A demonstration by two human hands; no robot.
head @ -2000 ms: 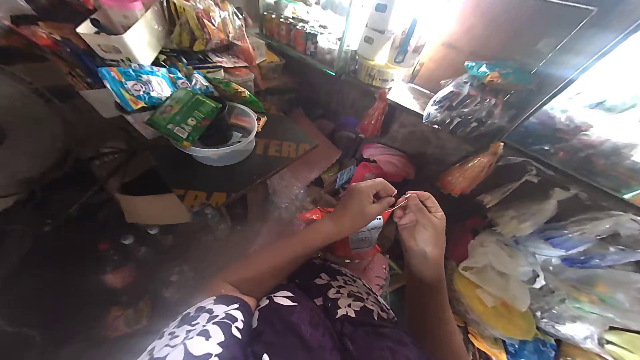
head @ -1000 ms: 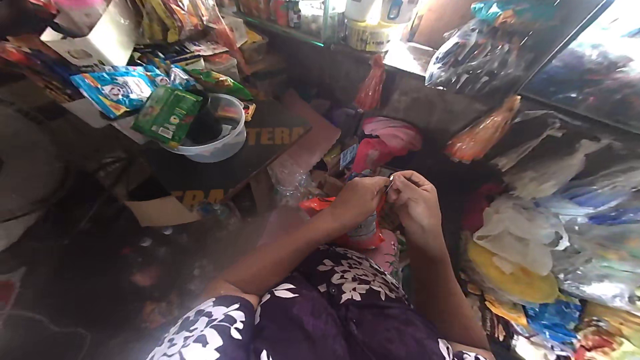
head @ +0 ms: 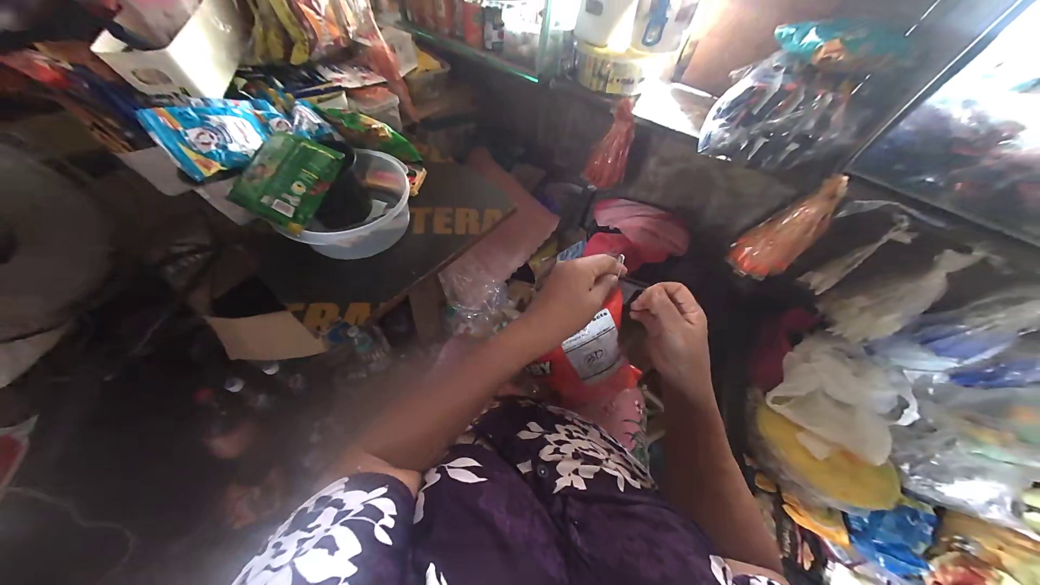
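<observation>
My left hand (head: 581, 292) is pinched around the top end of something thin and pale, just above an orange-red plastic package (head: 593, 349) with a white printed panel. My right hand (head: 673, 321) is close by on the right, fingertips together. A thin dark strand (head: 634, 283) shows between the two hands; whether the right fingers hold its end is too small to tell. The package sits upright below the hands, against the lap, where a pink patterned item (head: 621, 416) shows under it.
A clear plastic tub (head: 349, 244) with packets stands on a dark board (head: 455, 219) at the left. Red-orange net-like bundles (head: 784, 231) hang at the right, over plastic bags (head: 841, 398). A glass shelf (head: 479, 53) with small containers runs along the back.
My hands, close together a second ago, have moved apart, the right one to the right and slightly lower. More of the orange-red package now shows between them.
</observation>
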